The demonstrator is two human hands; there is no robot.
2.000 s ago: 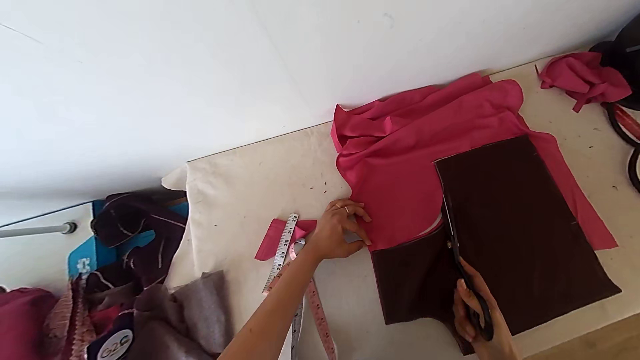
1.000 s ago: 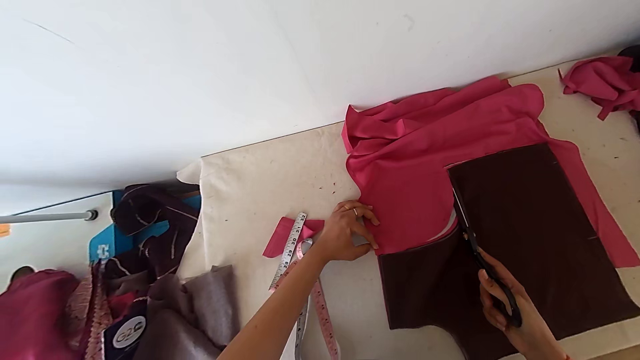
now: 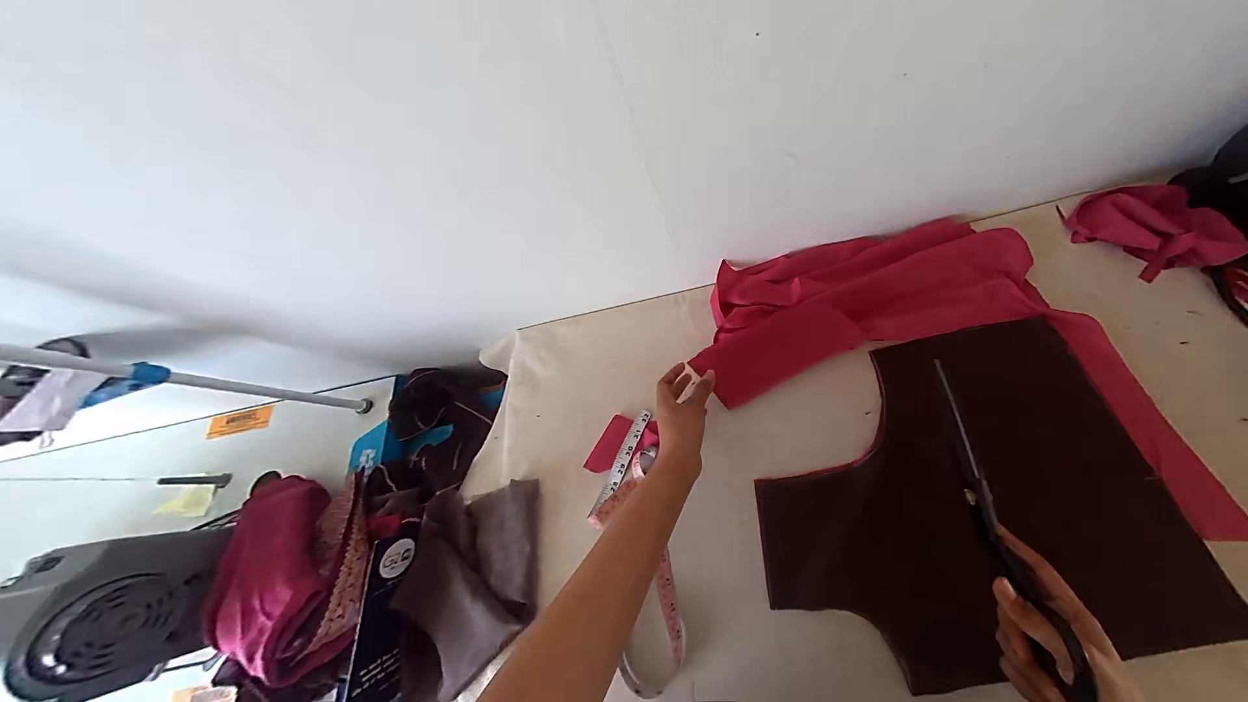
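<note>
My left hand [image 3: 685, 400] pinches the near left corner of the pink fabric [image 3: 780, 351], which lies folded back toward the wall. In my right hand [image 3: 1043, 614] are black-handled fabric scissors [image 3: 983, 497], held over the dark brown cut fabric piece [image 3: 1014, 468]; their blades look closed. A curved edge of the brown piece faces my left hand, with bare table cloth between it and the pink fabric. Beside my left forearm lie a measuring tape [image 3: 668, 595] and a small pink scrap [image 3: 609, 444].
Behind the cream-covered table [image 3: 575, 370] rises a white wall. Crumpled pink fabric [image 3: 1155, 229] lies at the far right. Left of the table are a grey cloth [image 3: 478, 575], a maroon cloth bundle [image 3: 268, 575], dark garments [image 3: 444, 409] and a grey machine housing [image 3: 117, 614].
The pink fabric beside the brown piece's curved edge has been folded back, away from that edge. My left hand has moved with its corner. The scissors have come away from the curved edge. The view has shifted left.
</note>
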